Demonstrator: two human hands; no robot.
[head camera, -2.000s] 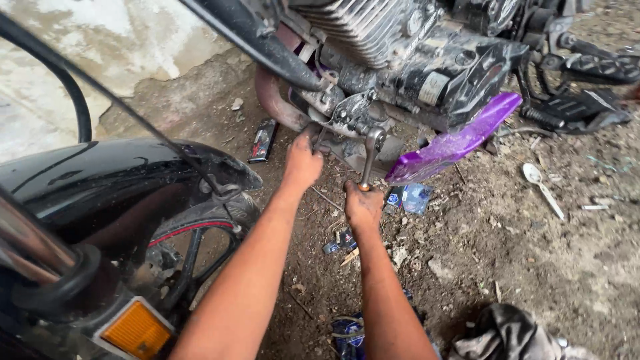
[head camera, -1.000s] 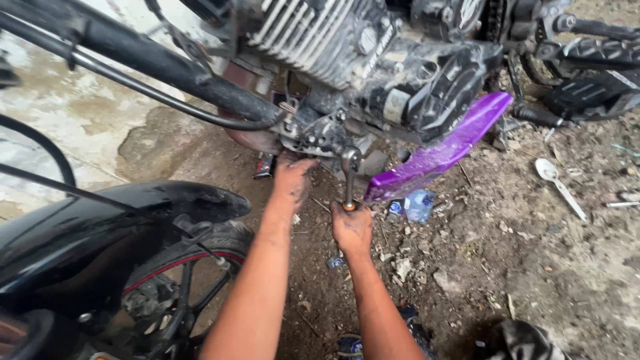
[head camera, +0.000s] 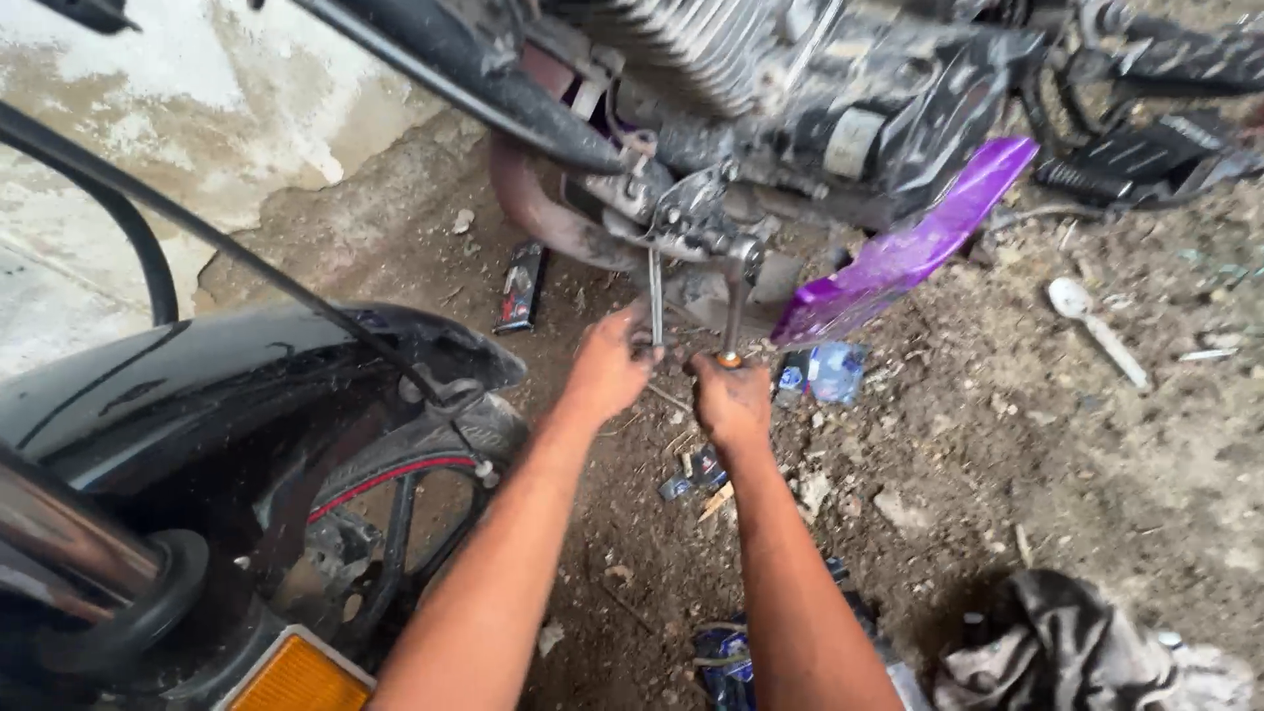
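My left hand (head camera: 614, 363) is closed around the lower end of a slim metal wrench (head camera: 656, 296), whose upper end meets the engine mount bracket (head camera: 691, 222) of a motorcycle. Beside it, my right hand (head camera: 731, 395) grips a ratchet or socket handle (head camera: 736, 306) with an orange ring near the fist; its head sits on a bolt at the bracket's right side. Above both hands is the finned engine (head camera: 691, 49). A purple plastic fairing panel (head camera: 904, 259) hangs to the right of the handle. The fingertips of both hands are partly hidden.
At the left are the black front fender (head camera: 247, 365), the wheel (head camera: 395, 474) and an orange reflector (head camera: 301, 676). A curved exhaust pipe (head camera: 528, 197) runs behind the bracket. On the dirt lie a dark packet (head camera: 521, 286), blue wrappers (head camera: 834, 370), a white plastic spoon (head camera: 1096, 331) and a crumpled cloth (head camera: 1066, 642).
My left hand has come down from the bracket's underside, and the slim wrench now shows in it. My right hand still holds the handle below the bracket.
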